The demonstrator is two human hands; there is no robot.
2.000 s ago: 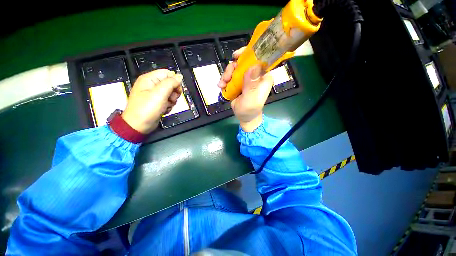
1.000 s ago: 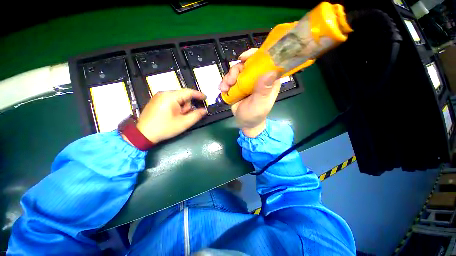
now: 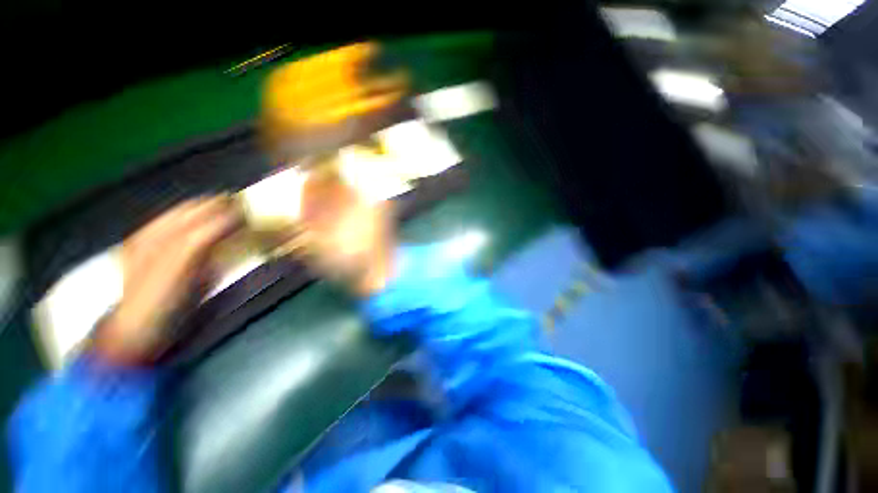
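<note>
The frame is heavily blurred. A black foam tray (image 3: 252, 306) runs across the bench with opened units in it, their white batteries (image 3: 77, 306) showing. My right hand (image 3: 345, 231) is over the tray, around the lower end of the yellow-orange electric screwdriver (image 3: 332, 91). The screwdriver's tip is hidden. My left hand (image 3: 171, 265) is over the left part of the tray; blur hides its fingertips and whether it holds anything.
A tall black stack (image 3: 616, 144) stands at the right end of the green bench (image 3: 260, 395), with white batteries beyond it. A blurred blue sleeve (image 3: 833, 255), apparently another person's, shows at far right. Yellow-black tape (image 3: 570, 297) crosses the blue floor.
The view has swung to the right and blurred, so the tray, bench and both hands sit further left. The sleeve at far right has come into view.
</note>
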